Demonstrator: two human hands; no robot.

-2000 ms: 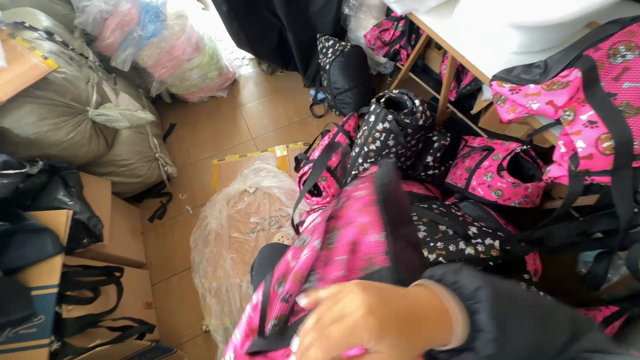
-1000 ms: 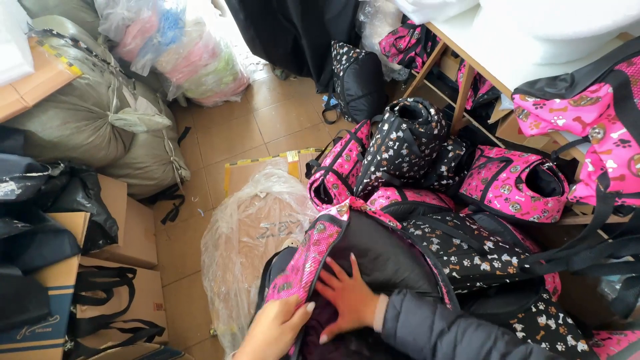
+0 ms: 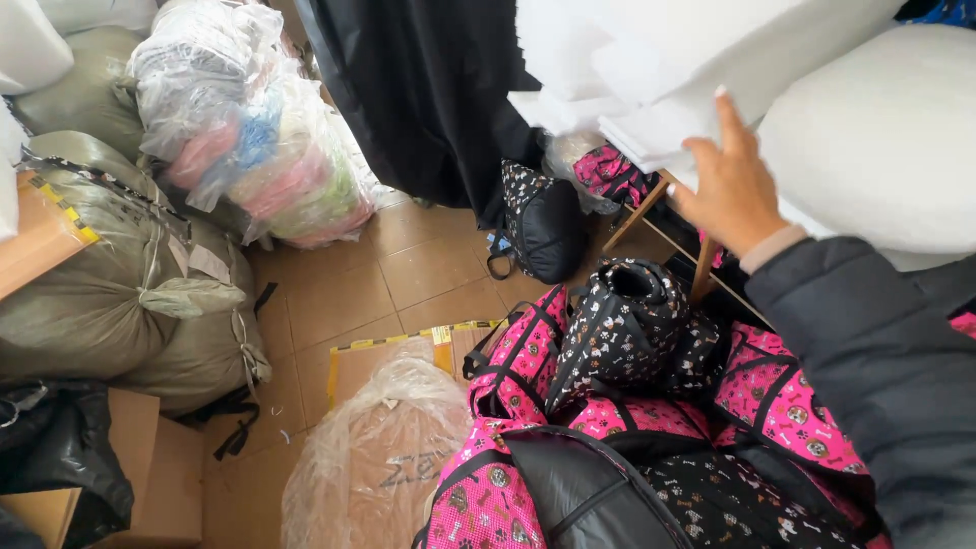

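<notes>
My right hand (image 3: 733,179), in a dark quilted sleeve, is raised with its fingers apart over the stack of white foam sheets (image 3: 637,114) at the upper right. Whether the fingertips touch the sheets cannot be told. My left hand is out of view. Below lies a pink bag with a paw and bone print (image 3: 488,499), its black inner side (image 3: 591,488) showing at the bottom edge. Behind it stand a black printed bag (image 3: 621,335) and further pink printed bags (image 3: 785,396).
A plastic-covered cardboard box (image 3: 381,465) lies on the tiled floor (image 3: 343,297). Tied sacks (image 3: 99,290) and clear bags of colored material (image 3: 282,168) line the left. Black fabric (image 3: 427,99) hangs at the back. A white roll (image 3: 877,145) sits at the right.
Both hands were on the pink bag a second ago. My right hand has let go and moved up to the white sheets; my left hand has left the view. The view has shifted.
</notes>
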